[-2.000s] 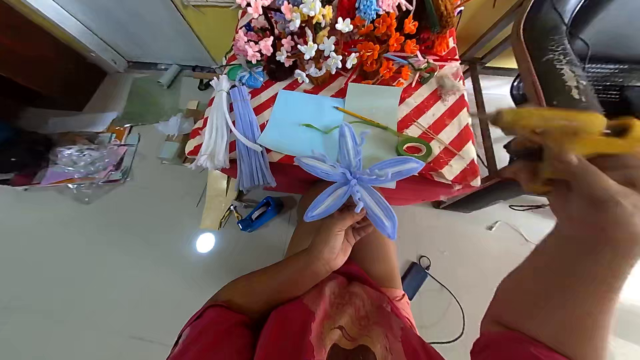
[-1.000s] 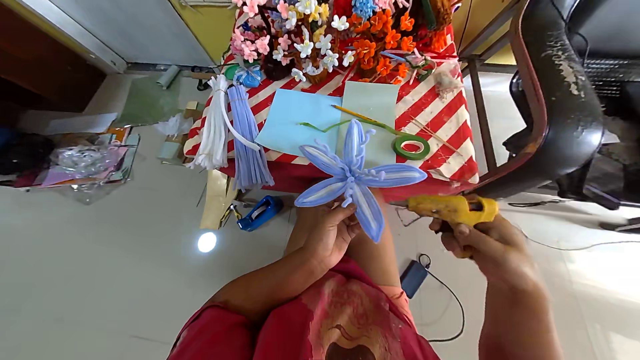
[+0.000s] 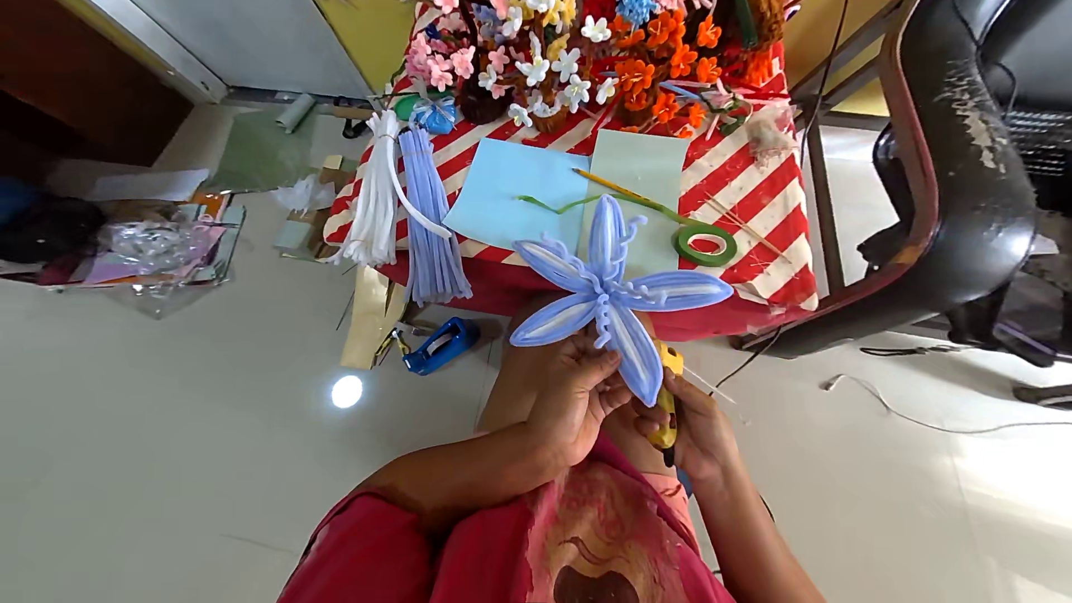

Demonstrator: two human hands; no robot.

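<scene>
A blue-and-white pipe-cleaner flower with several long petals is held by my left hand from below, near its lower petals. My right hand grips a yellow hot glue gun, whose front is partly hidden behind the lower right petal. Whether its nozzle touches the flower cannot be seen. Beyond the flower, a light blue sheet and a pale green sheet lie on the table, with a yellow pencil across them. A roll of green floral tape lies at their right, its loose end trailing left.
Bundles of white and lavender pipe cleaners hang over the left edge of the striped tablecloth. Pipe-cleaner flowers crowd the back. A blue tape dispenser is on the floor at left; a black chair stands at right.
My right hand has brought the glue gun in from the right to beneath the flower. My left hand still holds the flower, which is slightly turned.
</scene>
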